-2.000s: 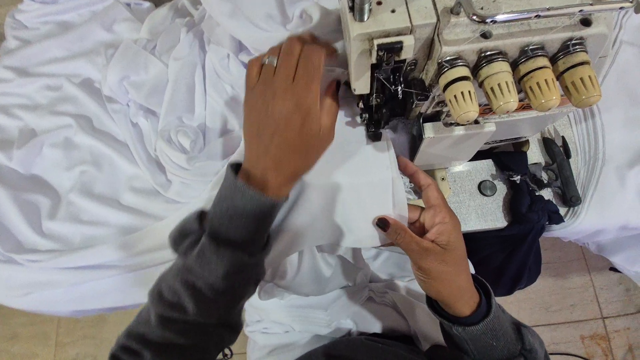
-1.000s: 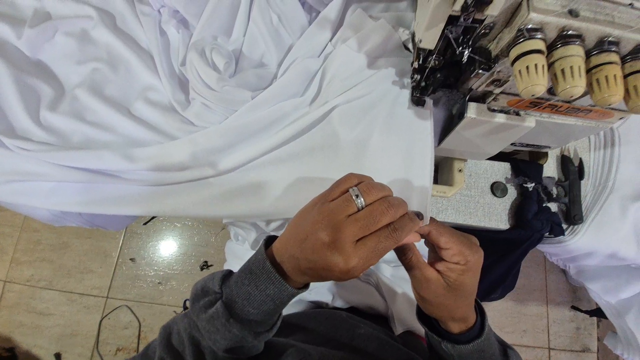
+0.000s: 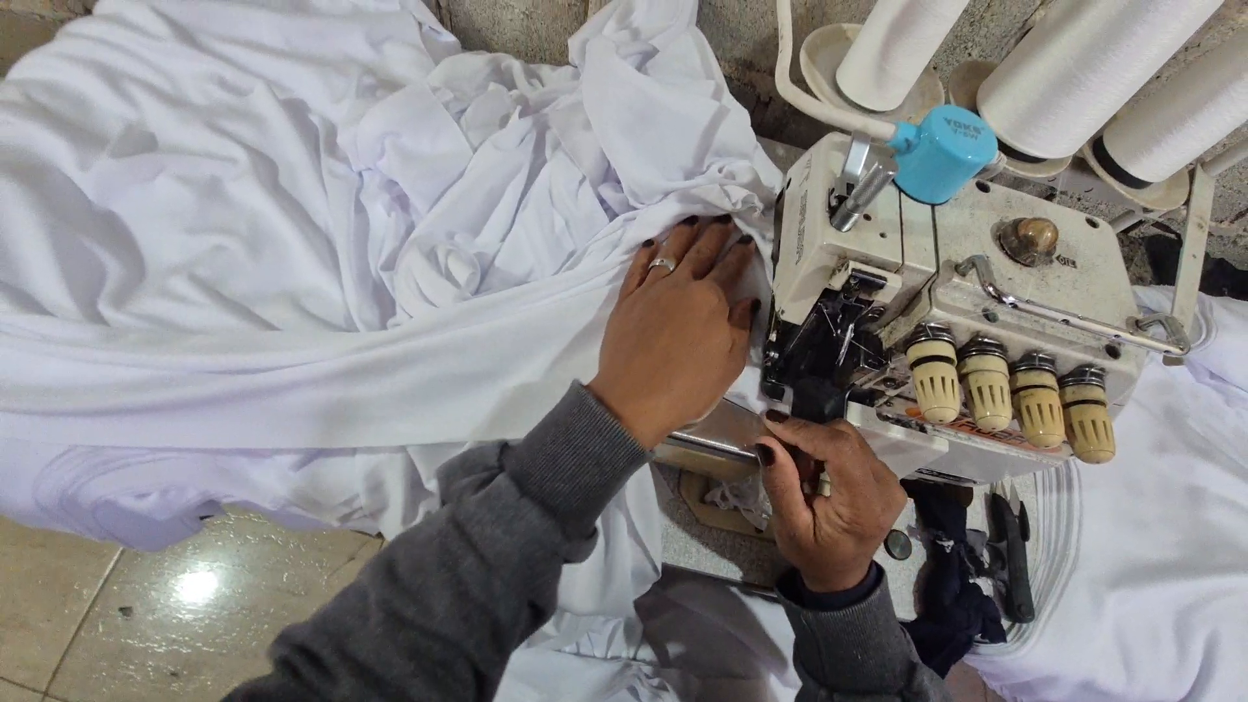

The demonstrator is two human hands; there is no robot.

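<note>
White knit fabric [image 3: 468, 370] spreads across the left and runs up to the presser foot area of an overlock sewing machine [image 3: 1033, 253]. My left hand [image 3: 678, 331], with a ring on one finger, lies palm down on the fabric just left of the machine head, fingers apart. Below the presser foot [image 3: 819, 395], my right hand [image 3: 834, 487] has its thumb and forefinger close together at the fabric's near edge. Whether cloth is pinched between those fingertips is hard to see. The fabric under the needle area is largely hidden.
Cream tension dials [image 3: 985, 385] line the machine's front. A blue lamp [image 3: 944, 154] and white thread cones [image 3: 1082, 73] are above it. Black-handled thread snips [image 3: 1012, 556] and dark cloth [image 3: 951, 585] lie at lower right. More white fabric [image 3: 1160, 507] hangs at right; floor tiles [image 3: 195, 614] show at lower left.
My hands, together at the fabric's near corner one second ago, are now apart. The left has moved up onto the cloth beside the machine head; the right is near the presser foot. The view has shifted.
</note>
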